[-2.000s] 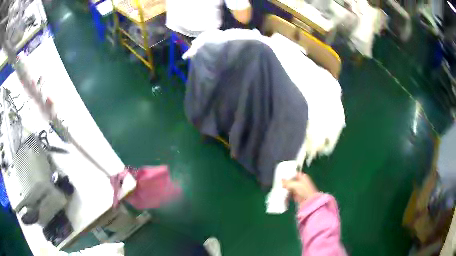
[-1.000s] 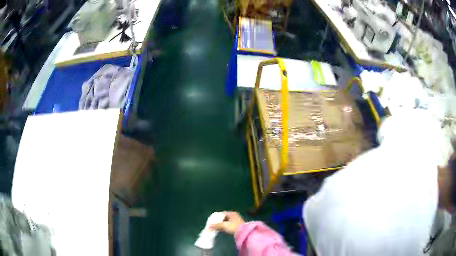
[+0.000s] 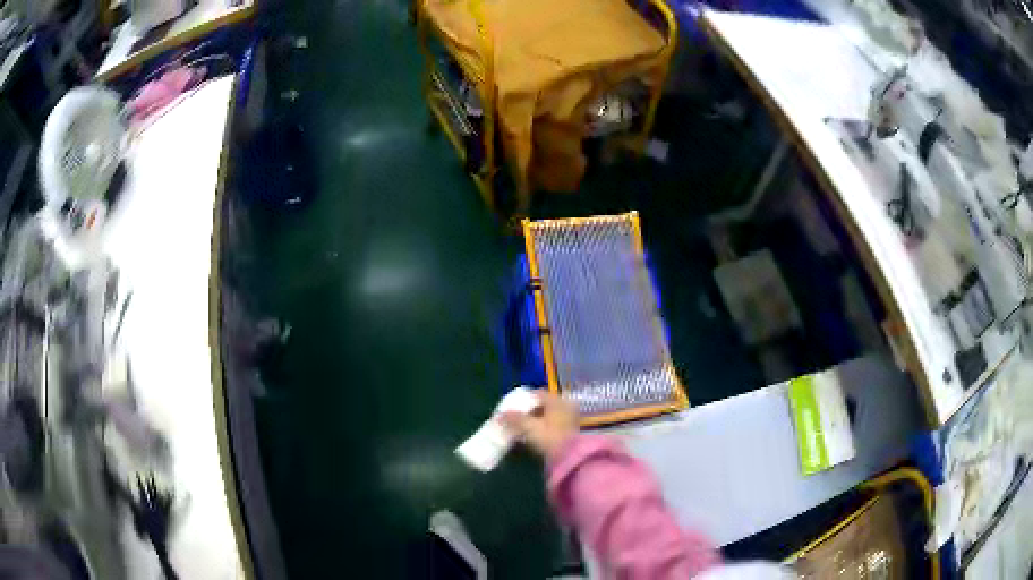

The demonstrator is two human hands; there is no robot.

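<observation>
My right hand (image 3: 546, 424), in a pink sleeve, is at the lower middle of the view. Its fingers are closed on a small white piece (image 3: 495, 437), which sticks out to the left over the green floor. The piece is too blurred to tell whether it is labels, paper or cloth. My left hand is not in view.
A rack with a striped top and orange frame (image 3: 600, 312) stands ahead, beside a grey-white table (image 3: 714, 465) bearing a green-and-white item (image 3: 820, 423). A yellow trolley with a tan cover (image 3: 555, 45) stands beyond. White worktables (image 3: 170, 283) line both sides; a fan (image 3: 85, 153) is left.
The view has moved forward along the aisle. The cardboard-laden trolley is now mostly out at the lower right, and the person in white is nearly out of view. My right hand still holds the white piece.
</observation>
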